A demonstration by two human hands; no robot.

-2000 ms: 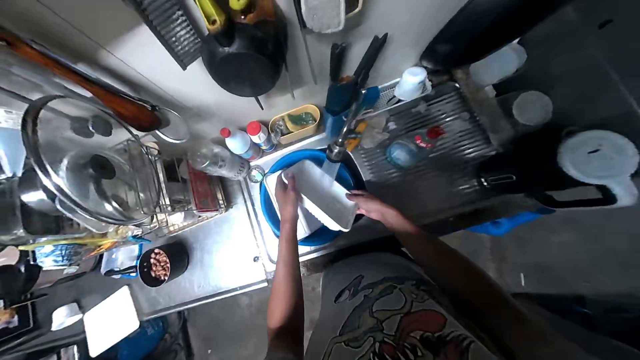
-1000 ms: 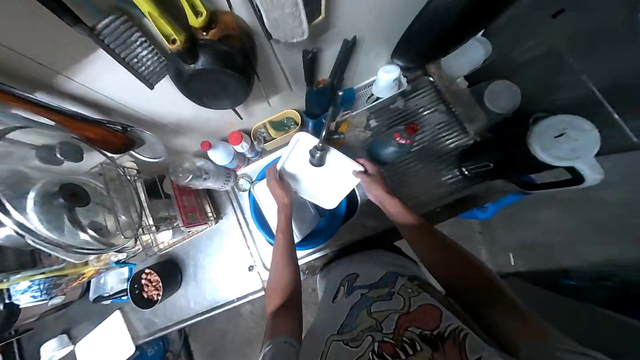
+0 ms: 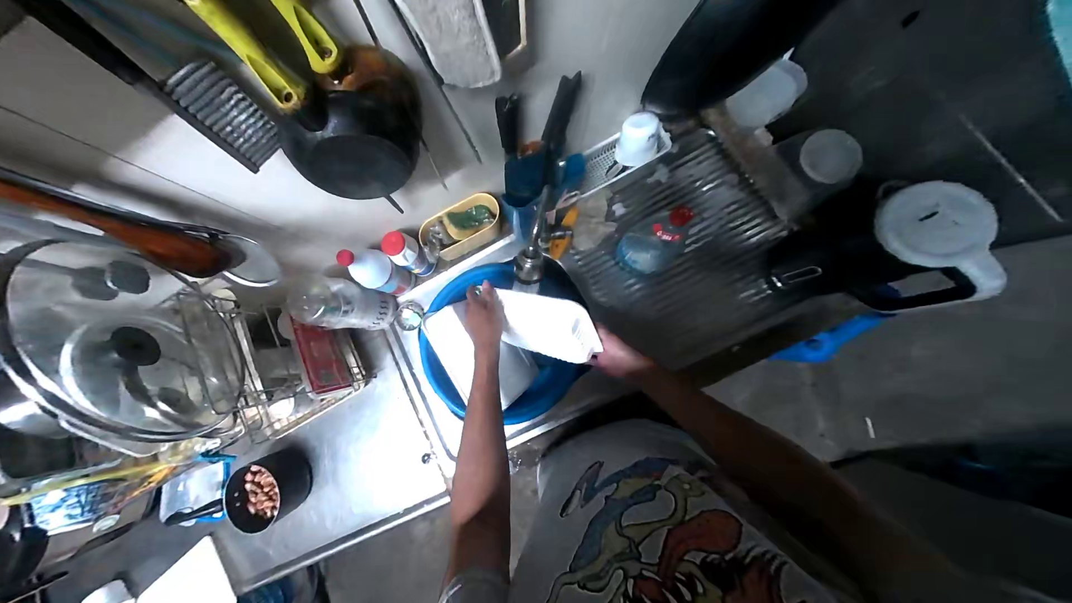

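A white plastic container [image 3: 548,325] is held tilted between my two hands, below the metal faucet [image 3: 528,265], where water seems to run. My left hand [image 3: 483,314] grips its left end. My right hand [image 3: 618,355] has hold of its right end; some fingers are hidden behind it. Underneath is a blue basin [image 3: 536,409] set in the sink, and another white piece [image 3: 456,347], perhaps a lid or tray, rests in it below my left hand.
Left of the basin stand a clear plastic bottle [image 3: 339,303], red-capped bottles [image 3: 368,270] and a wire dish rack [image 3: 268,402]. A yellow sponge tray [image 3: 460,227] sits behind. A bottle with a red cap [image 3: 651,248] lies on the ridged drainboard [image 3: 703,293]. A black pot [image 3: 289,484] holds brown pieces.
One second ago the white container was raised flatter across the faucet, its broad face showing; now it is lower and tipped on its side. Both hands have kept hold of it.
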